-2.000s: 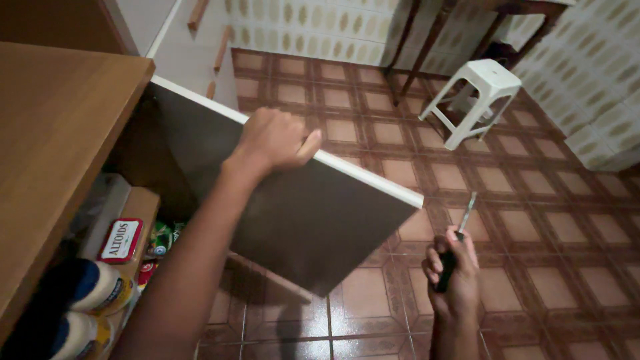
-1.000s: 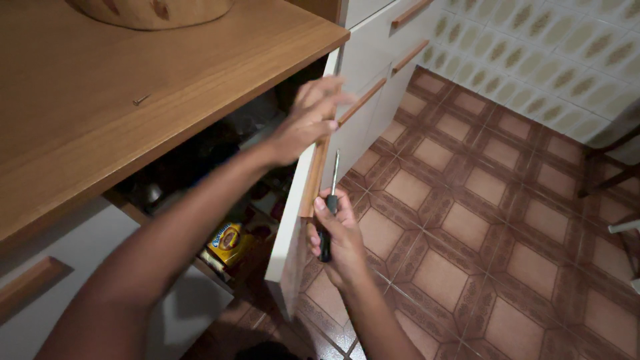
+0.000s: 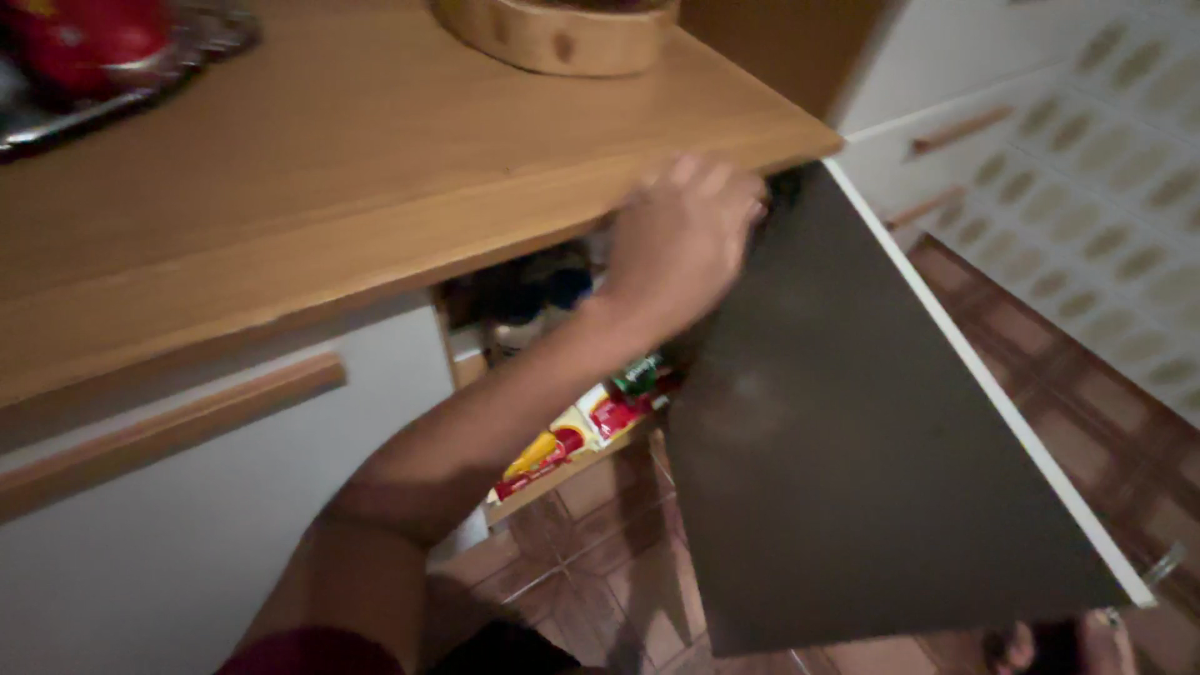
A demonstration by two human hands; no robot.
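My left hand (image 3: 689, 234) is at the top inner corner of the swung-out cabinet door (image 3: 862, 412), just under the edge of the wooden countertop (image 3: 403, 187). It is blurred, and whether its fingers grip anything is hidden. At the lower right, my right hand (image 3: 1059, 647) is partly cut off by the frame, below the door's bottom corner. The metal shaft of a screwdriver (image 3: 1165, 564) sticks up past the door's white edge there; its handle is mostly out of sight in that hand. Inside the cabinet are jars (image 3: 518, 328) and colourful packets (image 3: 562, 448).
A round wooden container (image 3: 562, 42) and a shiny tray (image 3: 84, 117) with a red item stand on the countertop. A white cabinet front with a wooden handle (image 3: 187, 431) is at the left. Drawers with wooden handles (image 3: 961, 129) stand behind the door, above the tiled floor (image 3: 600, 562).
The view has shifted, and the door's dark inner face now shows. My left hand has moved from near the door's outer edge to its inner top corner; my right hand is now low beyond the door.
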